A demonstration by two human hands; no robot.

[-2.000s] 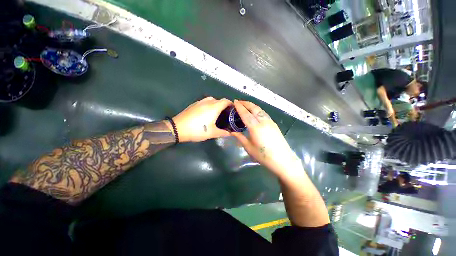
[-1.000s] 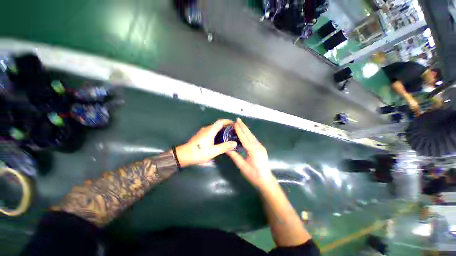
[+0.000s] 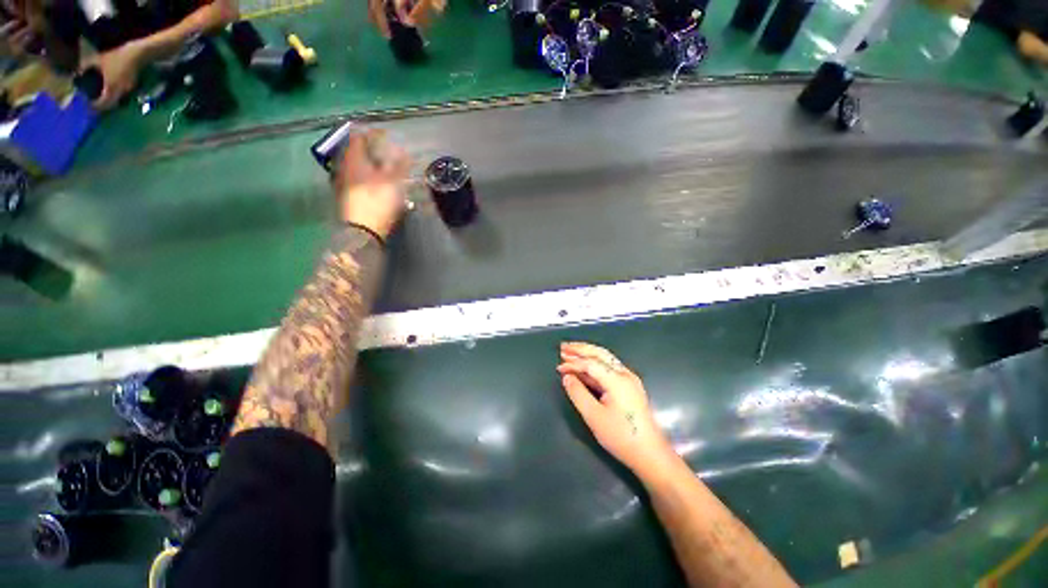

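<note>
My left hand (image 3: 374,182) is blurred and reaches over the conveyor belt. A black housing with a shiny side (image 3: 332,146) lies at its fingertips; I cannot tell whether the hand grips it. Another black housing (image 3: 454,195) stands upright on the belt just right of this hand, apart from it, its round ribbed end up. My right hand (image 3: 609,402) is over the dark green mat, empty, its fingers loosely curled and the thumb apart.
Black housings with green-capped parts (image 3: 161,477) cluster at the mat's left. A white rail (image 3: 517,312) separates mat and belt. A circuit board (image 3: 873,214) lies on the belt at right. Other people's hands (image 3: 121,69) and more units are across the belt. A black housing (image 3: 1002,335) lies at far right.
My hands have parted and the dark unit between them is gone from there. My left hand has moved forward over the belt; my right stays over the mat. The view has turned left.
</note>
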